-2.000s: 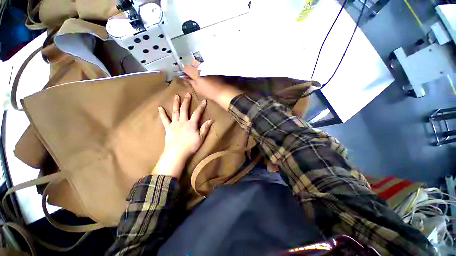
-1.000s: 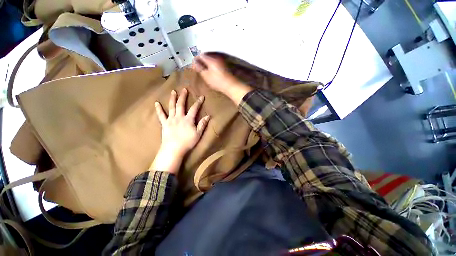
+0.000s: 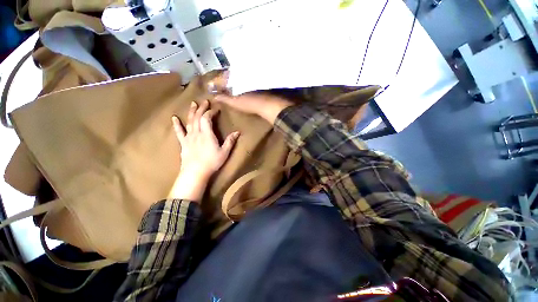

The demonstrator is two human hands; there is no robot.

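A large brown bag body [image 3: 112, 159] lies over the machine table's front and the lap, its top edge at the machine. My left hand [image 3: 200, 144] lies on its face, palm down, fingers spread, holding nothing. My right hand [image 3: 239, 103] is at the bag's top edge beside the needle area [image 3: 213, 85]; its fingertips are blurred, and whether they pinch the edge cannot be made out. A thin brown strap [image 3: 239, 191] loops out near the lap.
The white perforated machine cover [image 3: 154, 38] stands at the upper left. Brown bag pieces with a grey lining [image 3: 74, 38] are piled left of it. Dark cables [image 3: 373, 41] cross the white table [image 3: 330, 47]. Pale strips [image 3: 501, 236] lie at the lower right.
My right hand moved up and right onto the edge, then back down and left beside the needle. My left hand's fingers are a little more bent. The whole view has shifted slightly.
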